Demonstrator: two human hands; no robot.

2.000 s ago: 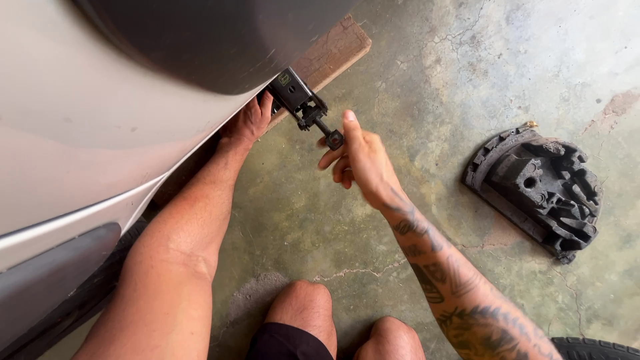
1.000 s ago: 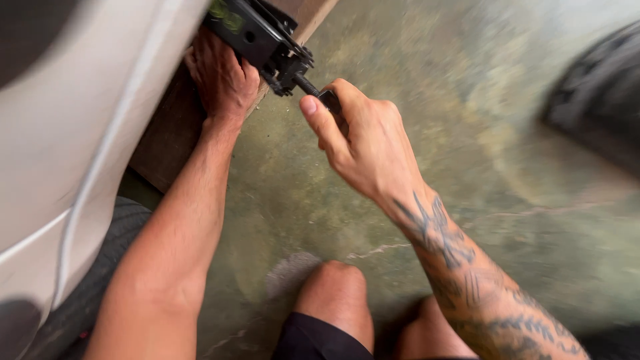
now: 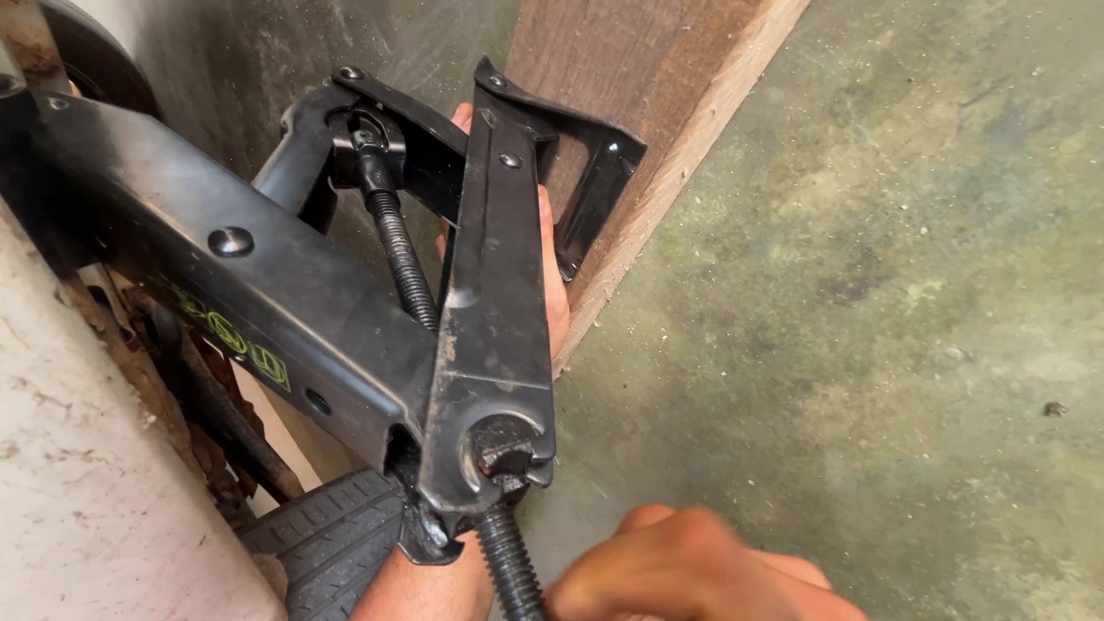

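A black metal scissor jack [image 3: 496, 259] stands between the underside of a light-coloured car and a wooden board [image 3: 647, 78], its foot on the board. Its threaded screw [image 3: 509, 561] runs out toward the bottom of the view. My right hand [image 3: 681, 569], slightly blurred, is curled at the lower end of this screw; its fingertips and the screw's end are cut off or hidden. My left hand [image 3: 554, 276] is behind the jack's lower arm, with only parts of fingers and palm showing; whether it grips the jack cannot be told.
The car's dirty light body panel [image 3: 95, 448] fills the left side. A tyre [image 3: 336, 543] is at the bottom left, and another wheel [image 3: 95, 52] shows at the top left. Stained concrete floor [image 3: 862, 302] spreads on the right, with a small bit of debris [image 3: 1054, 410].
The view has moved much closer to the jack, whose arms and screw now show in detail. My right hand stays around the screw's outer end, my left behind the jack.
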